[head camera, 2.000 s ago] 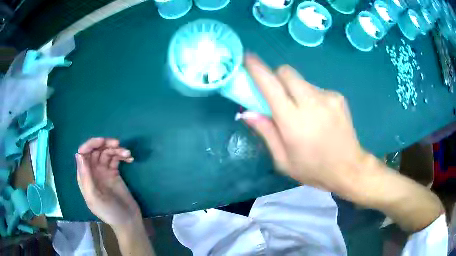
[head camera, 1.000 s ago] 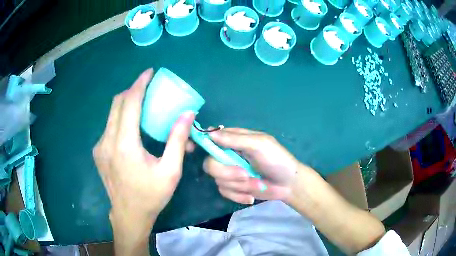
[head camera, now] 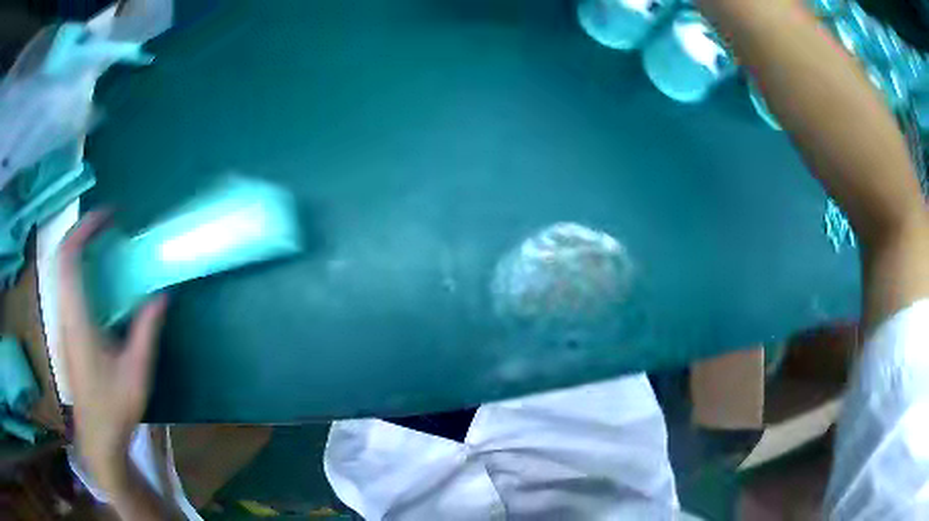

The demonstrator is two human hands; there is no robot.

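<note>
My left hand [head camera: 110, 351], blurred, is at the left side of the table with its thumb and fingers around one end of a teal housing [head camera: 219, 232]. The housing lies low over the table and points to the right. It is too blurred to tell its barrel from its handle. My right forearm reaches up along the right side; my right hand is cut off by the top edge. Teal cups with white shapes inside [head camera: 689, 59] stand at the top right, partly hidden by the forearm.
Loose teal parts [head camera: 41, 204] and a translucent bag [head camera: 46, 117] lie at the left edge on a pale strip. A pale, round, blurred patch [head camera: 565, 273] shows on the green table [head camera: 407, 132]. Tiny teal pieces [head camera: 838, 226] lie at right. A cardboard box [head camera: 727, 389] is below.
The teal housing, held in both hands a second ago, is now in my left hand at the left. My right hand has left it and gone out past the top edge. The view has shifted.
</note>
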